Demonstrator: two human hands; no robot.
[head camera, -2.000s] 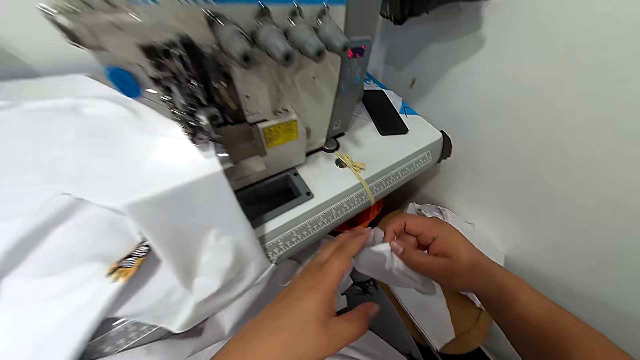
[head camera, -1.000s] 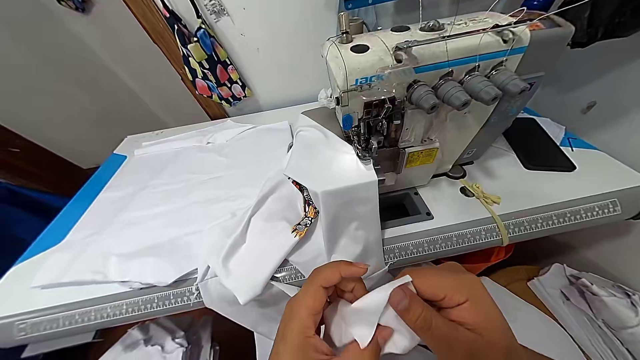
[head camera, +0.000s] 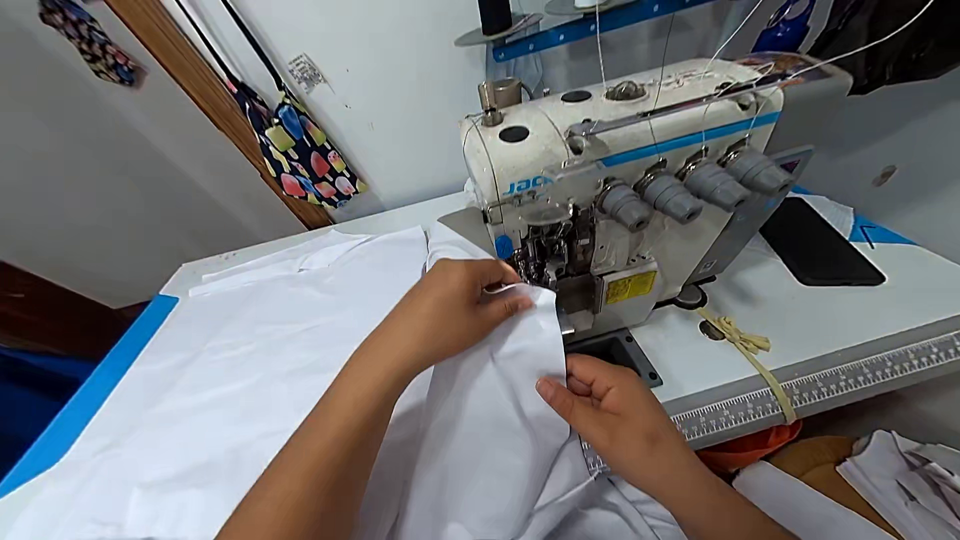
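Observation:
A white fabric piece (head camera: 487, 405) hangs from both hands in front of a Jack overlock sewing machine (head camera: 622, 165). My left hand (head camera: 469, 307) pinches its upper edge between thumb and fingers, close to the needle and looper area (head camera: 551, 251). Lower and to the right, my right hand (head camera: 611, 405) grips the fabric's right edge, thumb on top. More white fabric (head camera: 247, 390) lies flat across the left part of the sewing table. The presser foot is hidden behind my left hand and the cloth.
A black phone (head camera: 821, 244) lies right of the machine. Yellow cord (head camera: 750, 349) is tied over the table edge, which carries a ruler strip (head camera: 847, 382). Folded white cloth (head camera: 907, 480) sits below at the right. A patterned bag (head camera: 304, 154) hangs on the wall.
Both hands have moved from the table's front edge up to the machine, now holding a fabric edge there. The patterned orange-and-black motif seen on the cloth earlier is out of sight.

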